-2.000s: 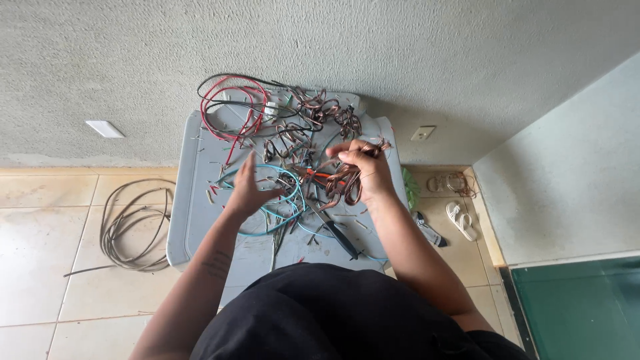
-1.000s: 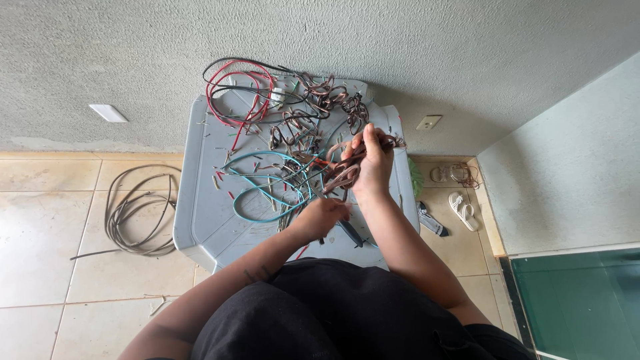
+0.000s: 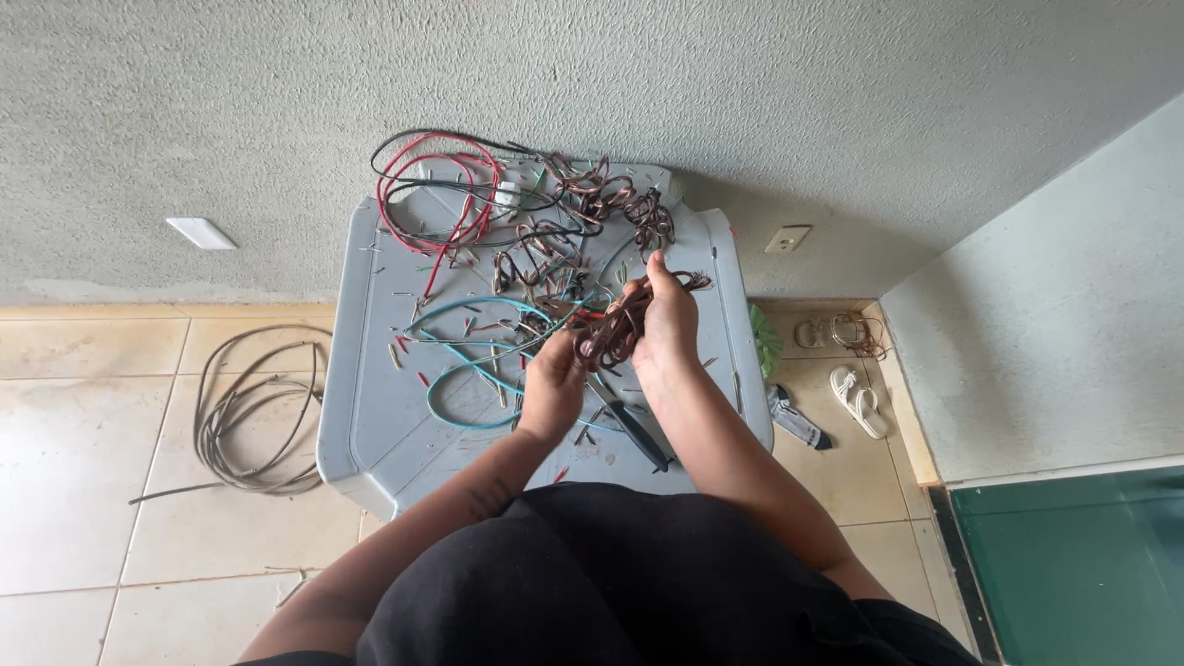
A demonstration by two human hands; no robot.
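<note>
A bundle of brown electrical wire (image 3: 615,333) is held between both hands over the grey plastic table (image 3: 370,398). My right hand (image 3: 668,319) grips its upper right part, and loose ends stick out beyond the fingers. My left hand (image 3: 555,384) pinches the lower left end of the bundle. Blue wire (image 3: 444,416) lies in loops left of and beneath my left hand. Below the bundle rests a knife with a black handle (image 3: 638,437), its blade partly hidden. Red wire (image 3: 490,208), black wire (image 3: 407,134) and tangled brown wire (image 3: 592,194) lie at the table's far side.
Short wire scraps (image 3: 398,356) are scattered over the table. A coil of grey cable (image 3: 217,416) lies on the tiled floor at left. On the right floor are a white sandal (image 3: 858,402), a sock (image 3: 797,418), thin wire (image 3: 860,333) and a green plastic item (image 3: 764,342). Walls stand behind and right.
My left hand, apart from the brown bundle two seconds ago, came down near the knife handle, then moved up to the bundle's lower left end. My right hand has kept hold of the bundle.
</note>
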